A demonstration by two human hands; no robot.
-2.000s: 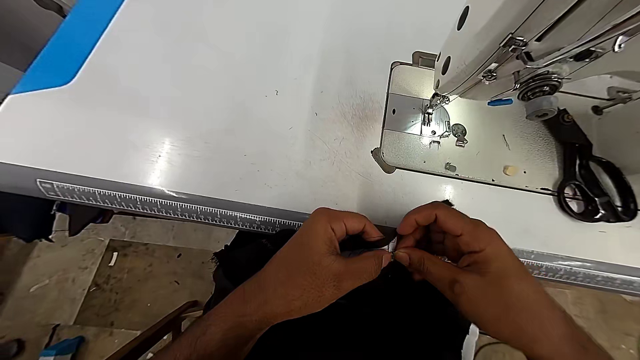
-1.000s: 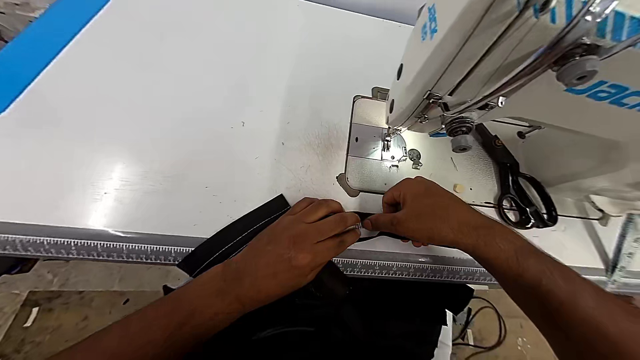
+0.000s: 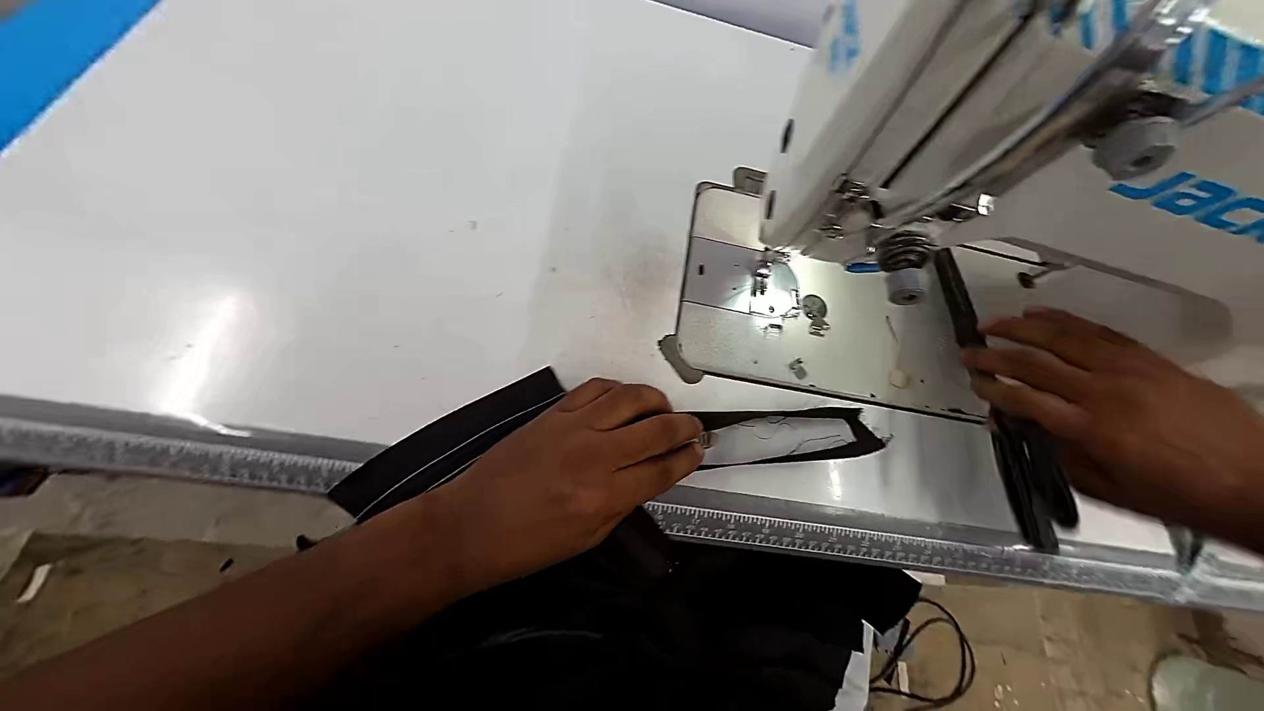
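Note:
My left hand (image 3: 592, 454) presses a black fabric strip with a light stitched line (image 3: 444, 444) onto the table near its front edge. To the right of its fingers lies the strip's end, dark-edged with a pale middle and loose threads (image 3: 790, 437). Black cloth (image 3: 632, 612) hangs below the table edge. My right hand (image 3: 1106, 415) is on the black-handled scissors (image 3: 1027, 474), its fingers over the upper part of the handles; it is blurred, and whether it grips them is unclear.
An industrial sewing machine (image 3: 849, 128) stands at the right, its metal needle plate (image 3: 731, 341) set in the white table (image 3: 375, 247). A measuring tape (image 3: 770, 530) runs along the front edge. A coiled cable (image 3: 948, 662) lies below.
My right hand has left the fabric near my left hand and moved right to the scissors. The fabric strip, held below the table edge two seconds ago, now lies on the tabletop under my left hand.

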